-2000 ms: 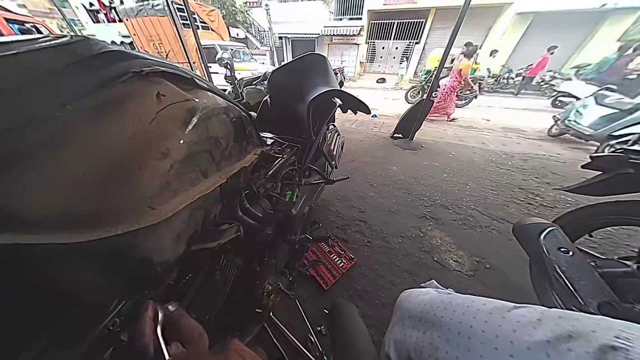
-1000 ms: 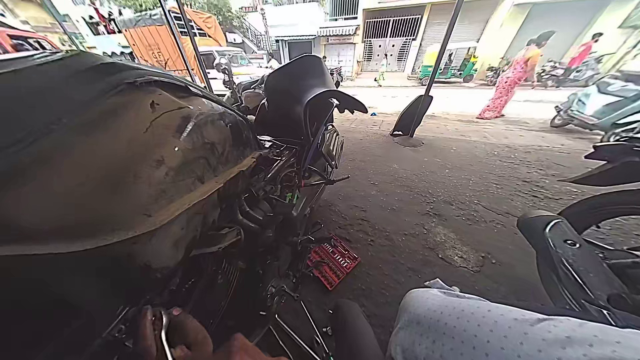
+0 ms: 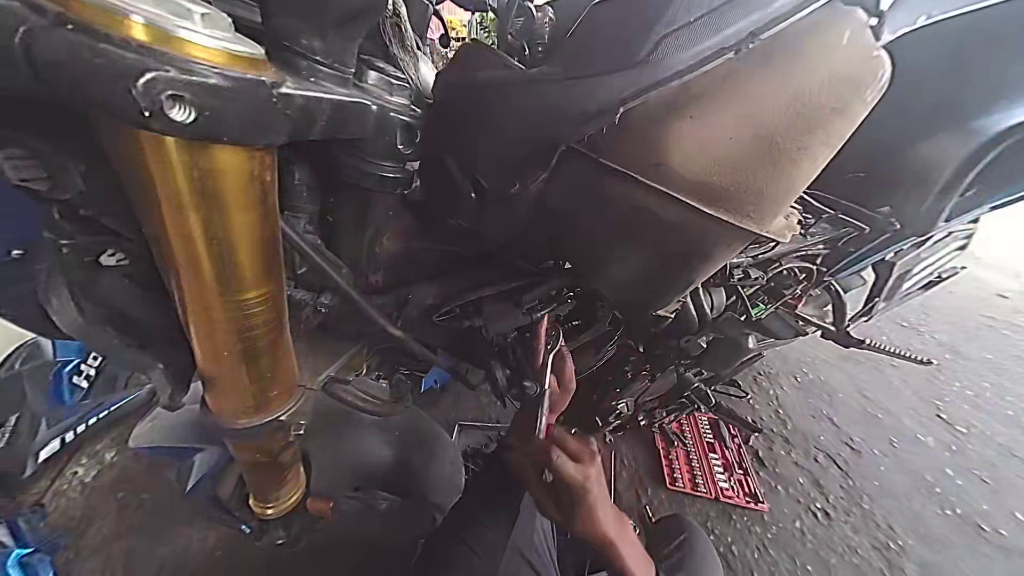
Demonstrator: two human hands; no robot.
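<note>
A metal ratchet wrench (image 3: 547, 392) stands nearly upright before the dark lower engine area of a motorcycle. My right hand (image 3: 572, 480) is closed round the lower end of its handle. My left hand (image 3: 563, 374) is higher up, beside and partly behind the ratchet's head, with a finger pointing up; its grip is partly hidden. Above both hands is the motorcycle's dusty, dark fuel tank or body panel (image 3: 712, 136). Shadow and engine parts hide whatever the ratchet's head touches.
A gold fork tube (image 3: 232, 280) rises at the left, under a black clamp. An open red socket set case (image 3: 708, 460) lies on the ground at the right. A footpeg (image 3: 888, 350) juts out at the far right. Blue-and-white fairing pieces (image 3: 68, 392) are at the left edge.
The view has swung strongly toward the motorcycle's fork and engine. Both hands are now in view at the ratchet; earlier, hands showed only at the bottom edge with a metal tool.
</note>
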